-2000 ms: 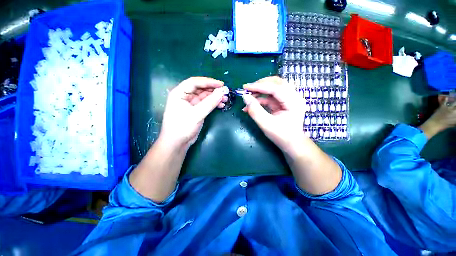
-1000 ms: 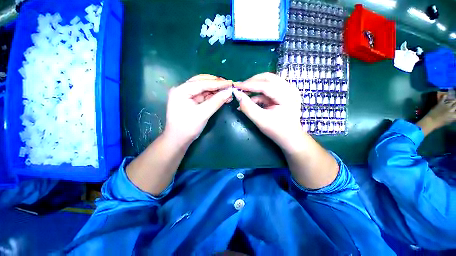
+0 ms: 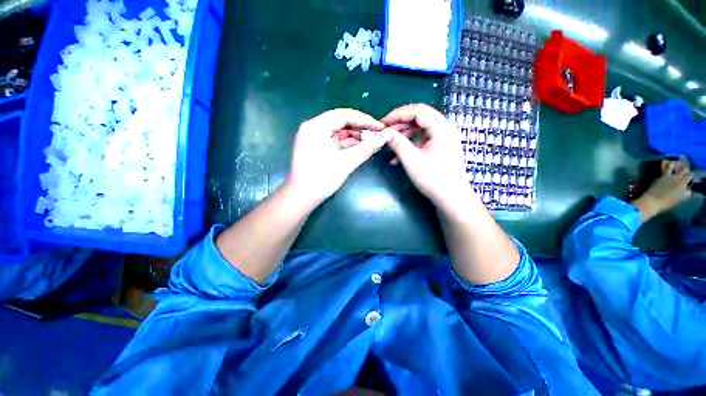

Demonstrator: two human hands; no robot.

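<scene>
My left hand (image 3: 325, 153) and my right hand (image 3: 429, 155) meet at the fingertips above the dark-green tabletop (image 3: 364, 220). A small whitish piece (image 3: 373, 134) shows at the pinched fingertips; most of it is hidden by the fingers, and its exact shape cannot be told. I cannot tell whether the right fingers grip the same piece or another small part. The dark round unit seen earlier is not visible between the hands.
A large blue bin (image 3: 195, 147) of translucent white pieces stands left. Ahead are a loose white pile (image 3: 358, 49) and a small blue bin (image 3: 457, 39). Right are a clear blister tray (image 3: 495, 116), red bin (image 3: 571, 73), crumpled white item (image 3: 618, 109) and a neighbour's hand (image 3: 672, 186).
The fingertips of both hands have come together, and the dark unit and silvery part seen between them are now hidden or gone. The view has shifted somewhat.
</scene>
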